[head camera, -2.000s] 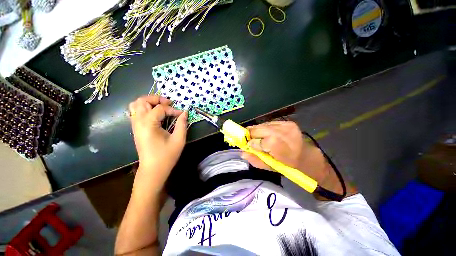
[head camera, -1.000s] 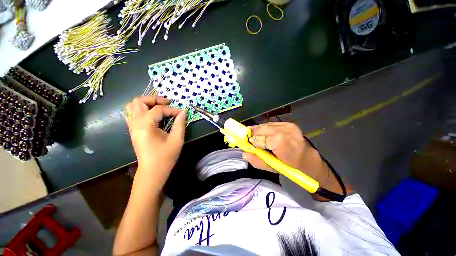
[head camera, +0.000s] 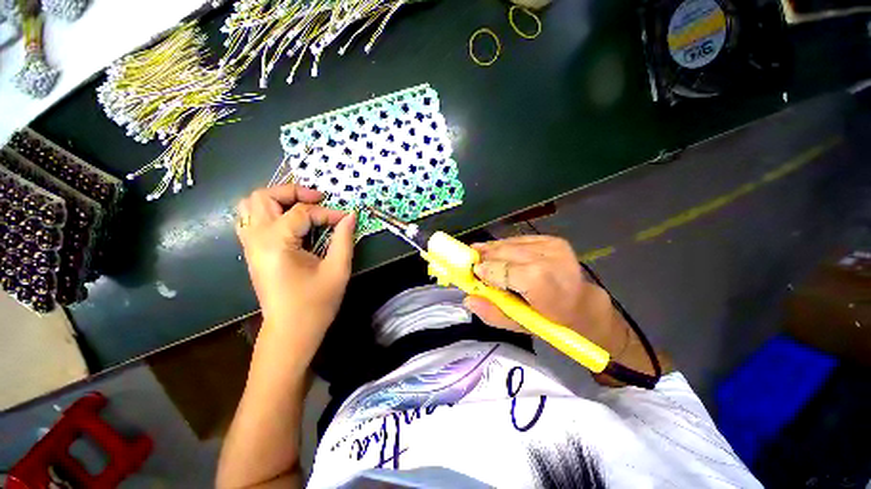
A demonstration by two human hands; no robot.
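Observation:
A white-and-green PCB panel [head camera: 377,148] with rows of dark dots lies on the dark green bench. My right hand [head camera: 537,277] grips a yellow soldering iron [head camera: 525,315]; its metal tip is at the panel's lower left part. My left hand [head camera: 296,244] is at the panel's lower left corner, thumb and fingertips pinched near the iron tip. Thin lead wires [head camera: 281,172] show beside and under the left fingers; the pinched wire end is too small to make out clearly.
A loose wire pile [head camera: 177,81] lies left of the panel, with a wired panel [head camera: 306,29] beyond. Stacked component panels [head camera: 33,234] stand at left. Rubber bands [head camera: 484,46] and a black fan [head camera: 702,43] are at the back. A red stool [head camera: 81,444] and blue bin [head camera: 775,392] are below.
The whole view has shifted slightly, with bench things a little further left. Both hands and the iron keep nearly the same place at the panel's lower left corner.

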